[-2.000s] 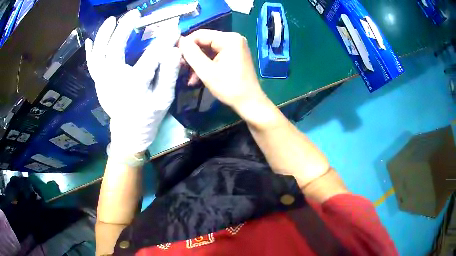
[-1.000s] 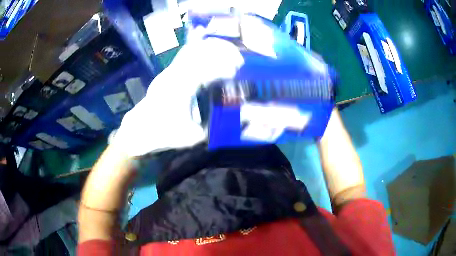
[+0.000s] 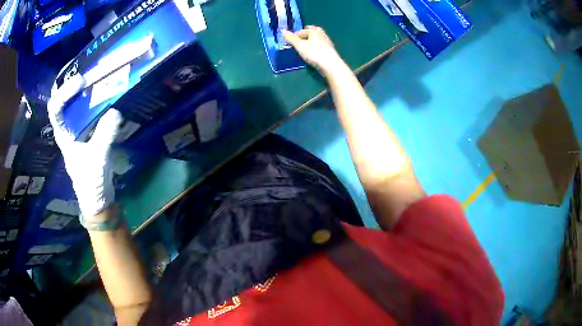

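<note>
A blue and black printed retail box (image 3: 185,83), marked "A4 Laminator", sits closed on the green bench at the left. My left hand (image 3: 89,146), in a white cotton glove, is spread against the box's near left side, thumb and fingers apart on its printed faces. My bare right hand (image 3: 311,48) is at the blue tape dispenser (image 3: 285,62), its thumb and fingertips together at the roll. Whether tape is pinched in them is too small to tell.
Printed boxes (image 3: 48,219) stand at the left under and beside my left arm. Another blue printed box (image 3: 429,28) lies at the bench's right edge. White sheets (image 3: 191,14) lie behind the retail box. A brown carton (image 3: 533,149) stands on the blue floor at right.
The retail box, held up between both hands a second ago, now rests on the bench at left. My right hand has left it and moved to the tape dispenser. The view has shifted.
</note>
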